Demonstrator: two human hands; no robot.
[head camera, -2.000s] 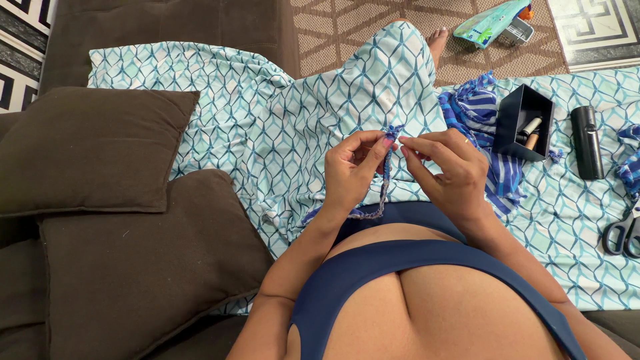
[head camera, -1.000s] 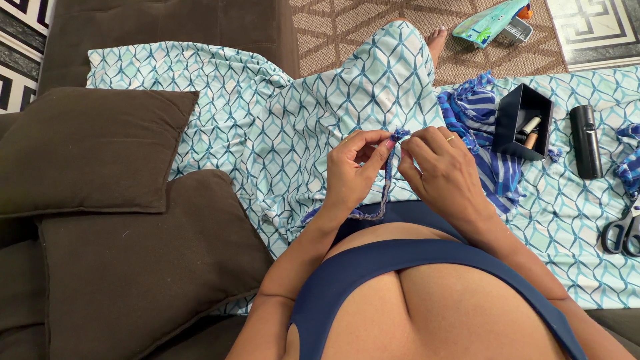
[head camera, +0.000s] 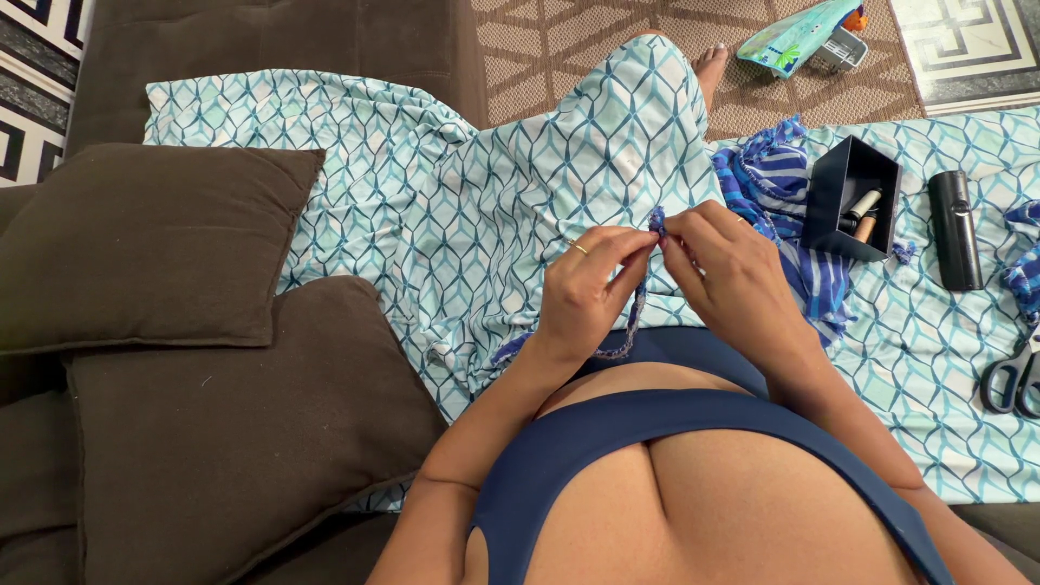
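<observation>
Just above my lap, my left hand pinches a narrow strip of blue fabric near its upper end. My right hand grips the same bunched end between thumb and fingers, close beside the left fingertips. From there the strip hangs down, turns paler and curves left behind my left wrist. A further bit of blue fabric shows left of that wrist. Blue striped fabric with frayed edges lies to the right of my hands, partly behind a dark open box that holds several small cylindrical items.
A patterned sheet covers my legs and the seat. Right of the box are a black cylindrical case, scissors and more blue fabric. Brown cushions lie at left. A turquoise printed pouch rests on the woven rug.
My fingers have shifted slightly around the bunched end of the blue strip, and my right hand has turned a little. Both hands stay close together above my lap.
</observation>
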